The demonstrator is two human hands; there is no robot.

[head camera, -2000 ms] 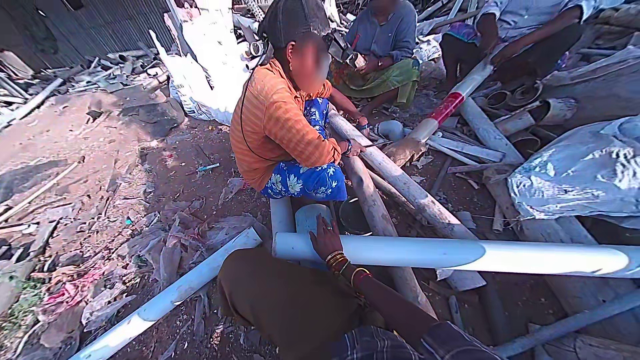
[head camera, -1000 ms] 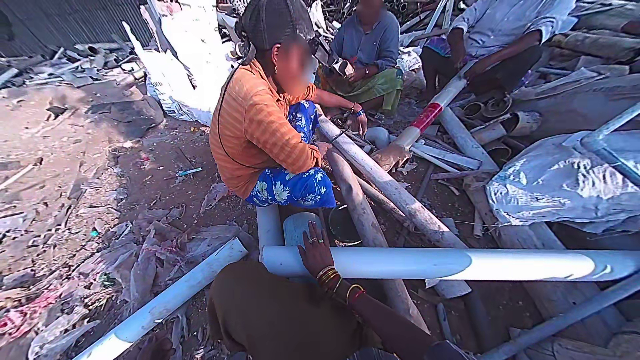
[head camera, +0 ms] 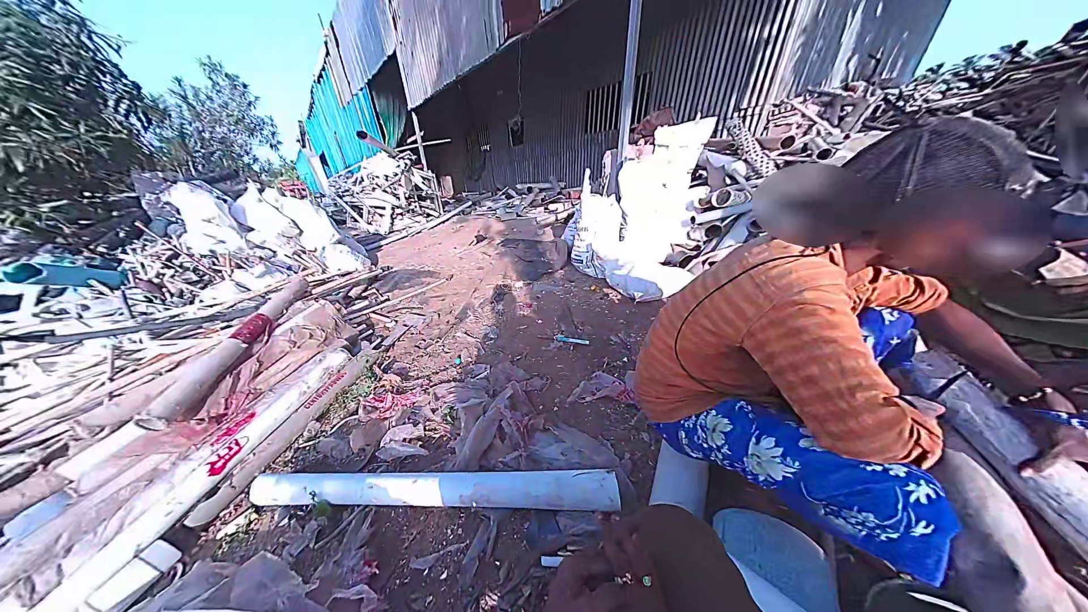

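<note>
A dark hand, which appears to be my left hand (head camera: 608,565), is at the bottom centre, against the left side of my brown-clothed knee (head camera: 688,557). A ring shows on one finger; shadow hides the palm and whatever the curled fingers may touch. My right hand is out of view. Just beyond the hand, a white plastic pipe (head camera: 433,490) lies across the ground. Part of another white pipe (head camera: 769,591) shows right of the knee, beside a pale grey cylindrical piece (head camera: 778,548). A short white piece (head camera: 552,561) lies left of the fingers.
A co-worker in an orange top (head camera: 790,340) squats close at right, with one hand on a weathered pipe (head camera: 977,416). Long scrap pipes (head camera: 280,408) and sticks cover the left side. Plastic scraps (head camera: 501,416) litter the ground. White sacks (head camera: 646,212) stand before a corrugated metal shed (head camera: 544,110).
The view has swung far left and up. A second ago a bangled hand lay flat on the long white pipe; that hold is no longer visible.
</note>
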